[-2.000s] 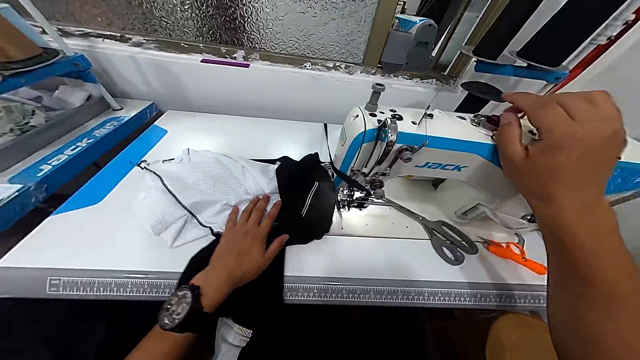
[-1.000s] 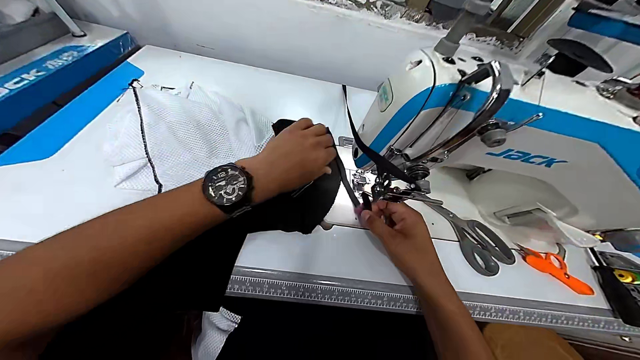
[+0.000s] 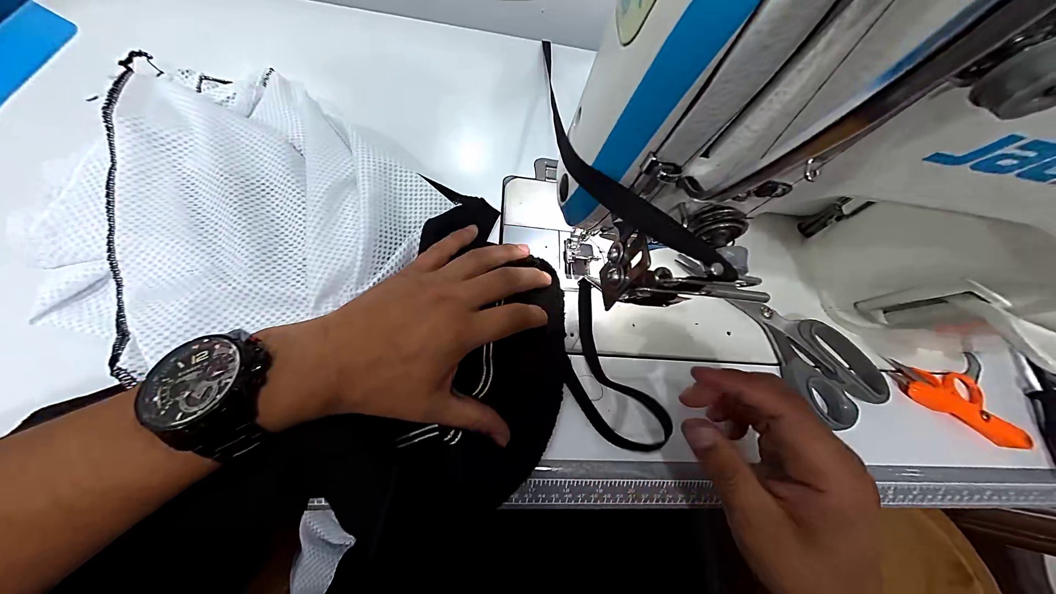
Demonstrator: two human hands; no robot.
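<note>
My left hand [image 3: 412,338], with a watch on its wrist, lies flat with fingers spread on a black fabric piece [image 3: 528,396] that has pale stitch lines. White mesh fabric [image 3: 247,190] with a dark overlocked edge lies beyond and left of it. A black binding strip [image 3: 602,186] hangs across the head of the Jack sewing machine [image 3: 891,148] into its metal binder attachment [image 3: 635,272]. Its narrow folded length [image 3: 648,412] loops out on the tabletop to the black fabric. My right hand [image 3: 784,470] is just right of this loop, fingers partly curled, holding nothing.
Grey-handled scissors [image 3: 829,363] lie right of the needle plate, partly under the binder's end. Orange thread snips [image 3: 965,404] rest farther right. A measuring scale [image 3: 610,492] runs along the table's front edge. The machine head stands over the right side.
My right hand has let go of the narrow black strip beside the presser foot and moved toward the front right. My left hand now lies spread on the black fabric. The view is closer.
</note>
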